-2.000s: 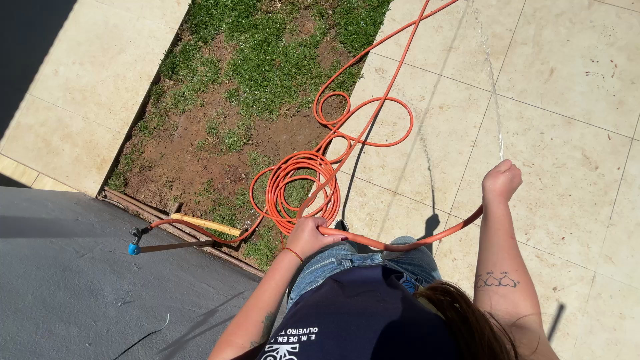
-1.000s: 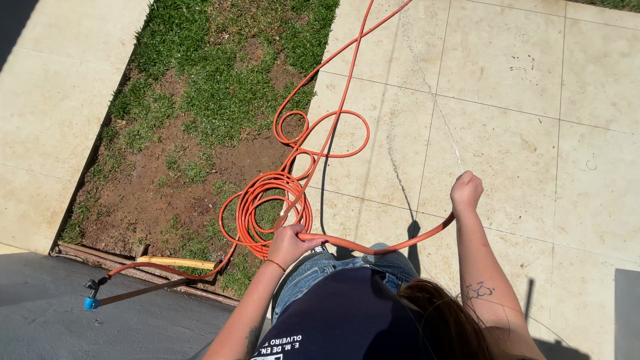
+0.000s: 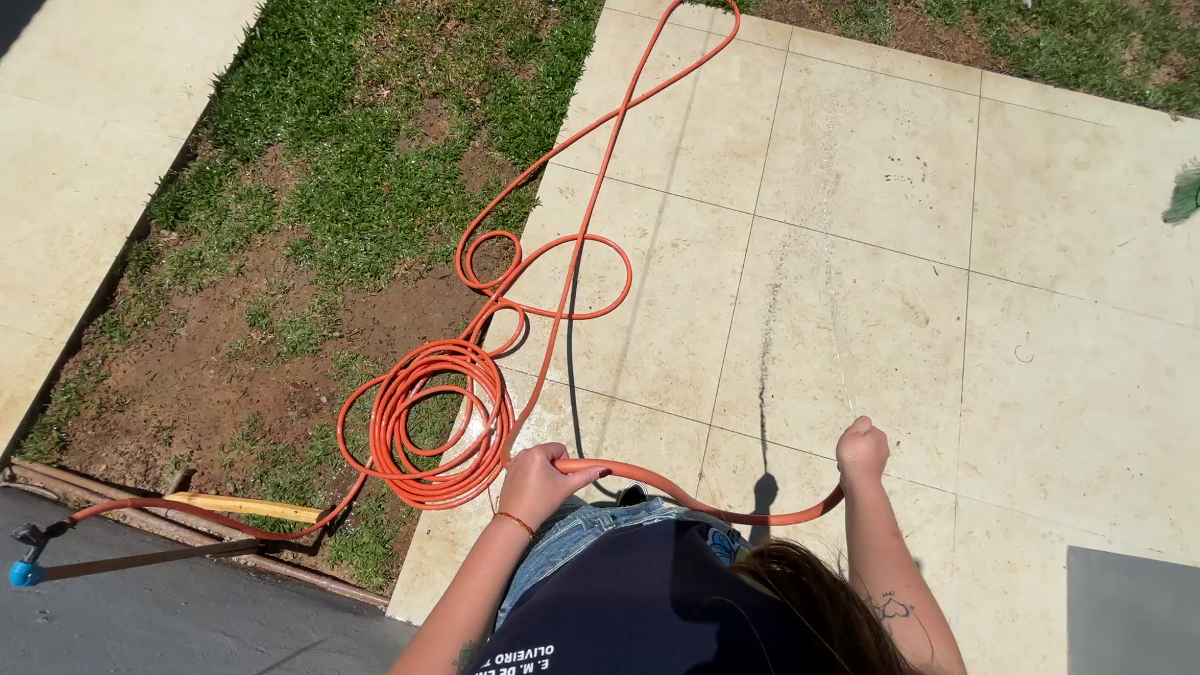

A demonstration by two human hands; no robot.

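An orange garden hose (image 3: pixel 712 507) runs across in front of my body, sagging between my two hands. My left hand (image 3: pixel 536 483) grips it beside the coil. Farther right, my right hand (image 3: pixel 862 452) is closed around its end, and a thin stream of water (image 3: pixel 841 342) shoots forward from there over the paving. The rest of the hose lies as a round coil (image 3: pixel 384 427) at the edge of grass and tiles, with loose loops beyond it. At the far left, the hose joins a tap with a blue fitting (image 3: pixel 26 573).
Pale floor tiles (image 3: pixel 872 281) stretch ahead and right. A patch of grass and bare soil (image 3: pixel 319 216) lies left, next to a grey wall or surface (image 3: pixel 187 628). A yellow strip (image 3: pixel 246 507) rests near the tap. Green bristles (image 3: pixel 1183 192) show at the right edge.
The view has shifted to the right and forward, showing more paving and the far grass. Both hands keep their hold on the hose, and water still streams out.
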